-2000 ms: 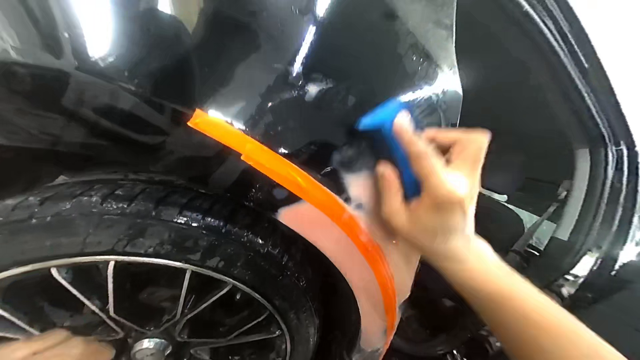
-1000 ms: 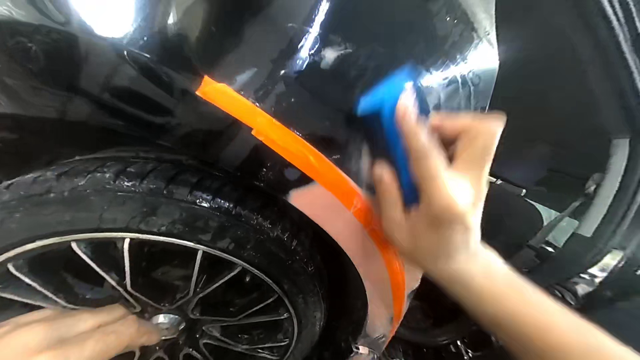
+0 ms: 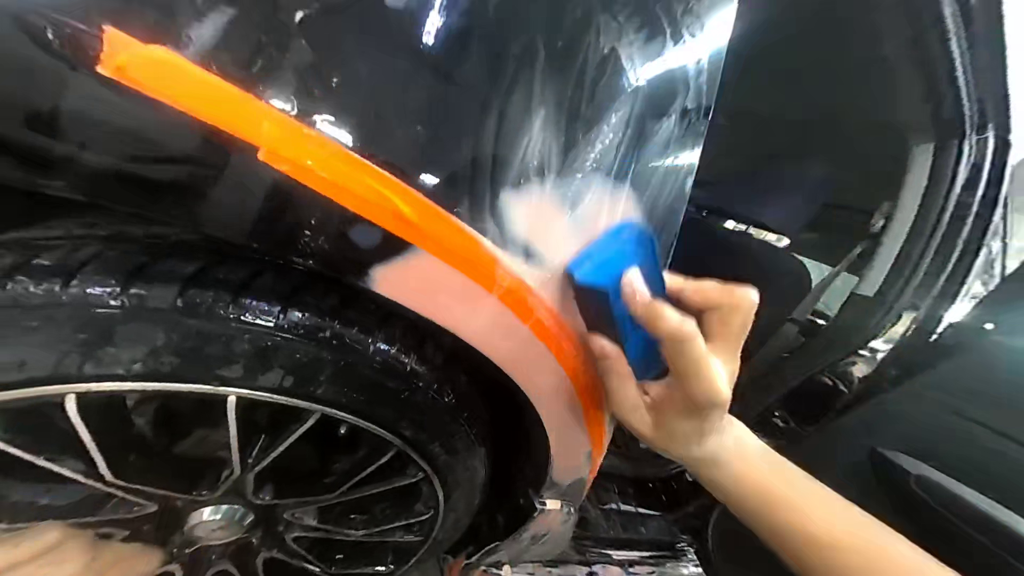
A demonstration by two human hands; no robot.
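Note:
My right hand [image 3: 680,360] grips a blue sanding block [image 3: 620,296] and holds it against the car's black rear fender [image 3: 448,96], just right of the curved strip of orange masking tape [image 3: 352,172]. Pinkish filler [image 3: 480,320] shows between the tape and the wheel arch. A pale patch [image 3: 552,212] lies above the block, with whitish wet streaks over it. At the lower left, my left hand [image 3: 76,552] is over the wheel's spokes, partly cut off by the frame edge; what its fingers do is unclear.
The black tire [image 3: 240,320] and the multi-spoke alloy wheel [image 3: 232,448] with its hub cap [image 3: 218,522] fill the lower left. On the right, the door opening shows a dark door jamb [image 3: 800,160], and a door panel [image 3: 944,472] stands at the lower right.
My right hand and the block have moved down along the fender, nearer the lower part of the tape. The pale patch above the block now shows. The view has come closer.

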